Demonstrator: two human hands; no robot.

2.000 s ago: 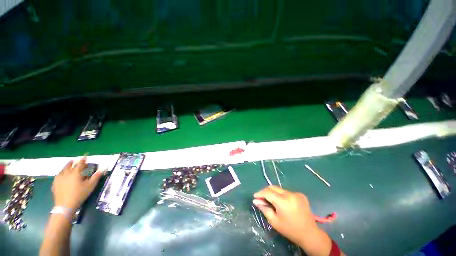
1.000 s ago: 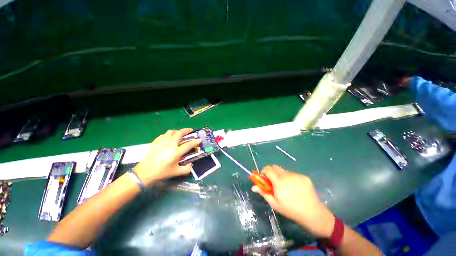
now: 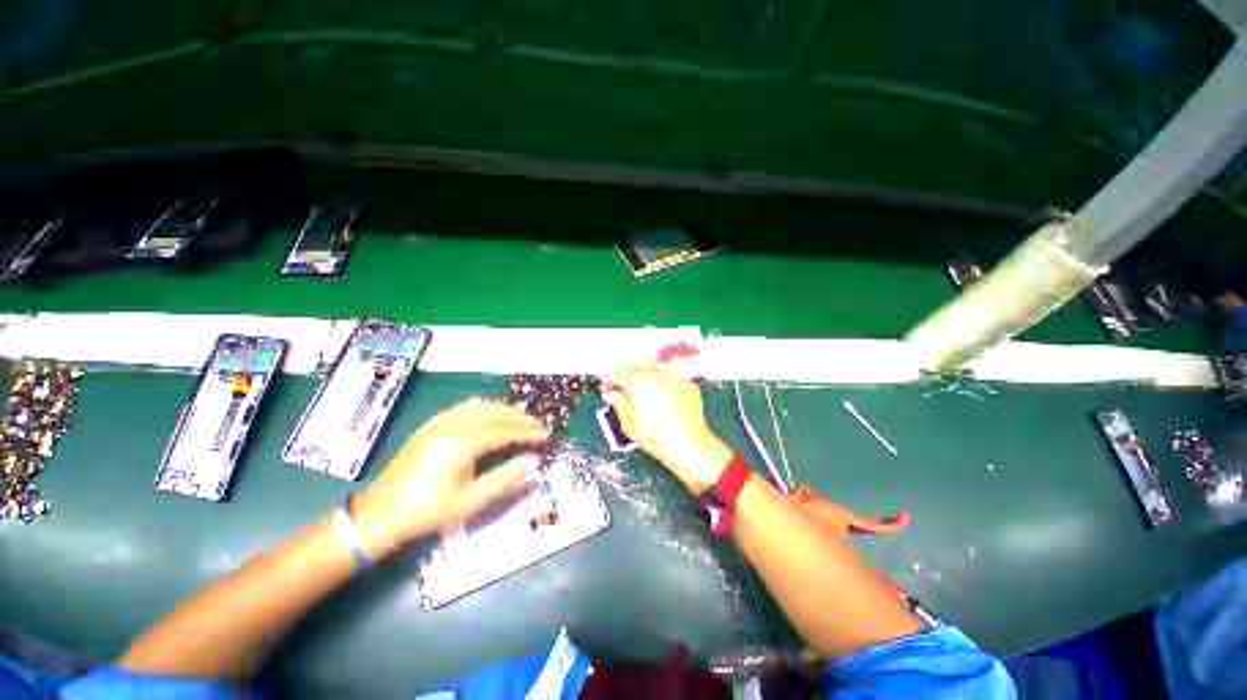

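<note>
An open phone mid-frame point(image 3: 527, 533) lies slanted on the bench mat, silver-white inside with a small orange part. My left hand point(image 3: 451, 468) is over its upper left edge, fingers and thumb spread apart. My right hand point(image 3: 662, 419) reaches past the phone, fingertips down between the pile of tiny dark and gold parts point(image 3: 544, 398) and a dark, white-bordered pad point(image 3: 613, 428), which it partly covers. Whether the fingertips hold a part is hidden. The orange-red blow gun point(image 3: 837, 514) lies on the mat, partly behind my right forearm.
Two open phone units point(image 3: 223, 417) lie at left, beside another parts pile point(image 3: 36, 435). Clear film strips point(image 3: 656, 509) lie between my arms. A thin rod point(image 3: 870, 427) lies at right. The belt point(image 3: 506, 260) carries phone units behind the white strip. A tape-wrapped post point(image 3: 1012, 294) stands at right.
My right hand has let go of the blow gun and moved to the parts pile. The phone in my left hand has come down onto the mat nearer me. The view has shifted.
</note>
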